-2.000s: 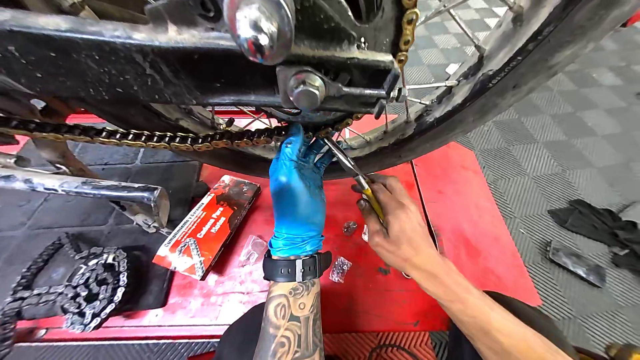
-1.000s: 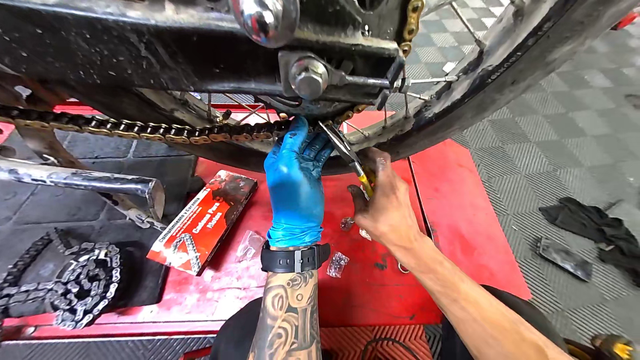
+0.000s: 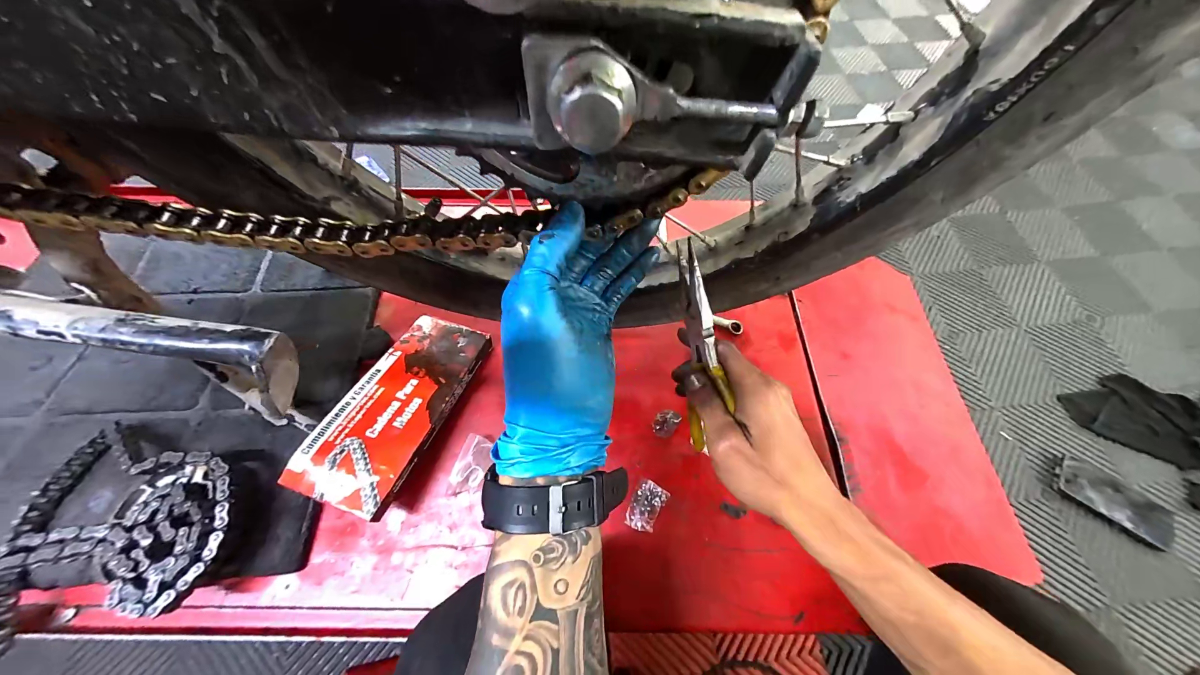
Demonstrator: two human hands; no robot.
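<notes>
A gold and black motorcycle drive chain [image 3: 366, 234] runs below the black swingarm [image 3: 281, 75] and up around the rear sprocket [image 3: 525, 173]. My left hand [image 3: 562, 328], in a blue glove, grips the chain under the sprocket, its thumb in front and its fingers behind. In my bare right hand [image 3: 750, 422] is a pair of needle-nose pliers [image 3: 698, 309] with yellow handles, tips pointing up, jaws slightly apart and clear of the chain. Above both hands is the axle nut [image 3: 592, 101].
On the red platform [image 3: 900, 375] lie a red chain box [image 3: 389, 417], small plastic bags [image 3: 647, 506] and a metal tube [image 3: 727, 325]. A coiled chain [image 3: 169, 534] rests at the left. The tire [image 3: 844, 225] curves behind my hands. A black cloth [image 3: 1134, 417] lies on the floor at right.
My right hand has drawn the pliers back from the chain, down and to the right. My left hand stays at the chain below the sprocket. The view has moved closer.
</notes>
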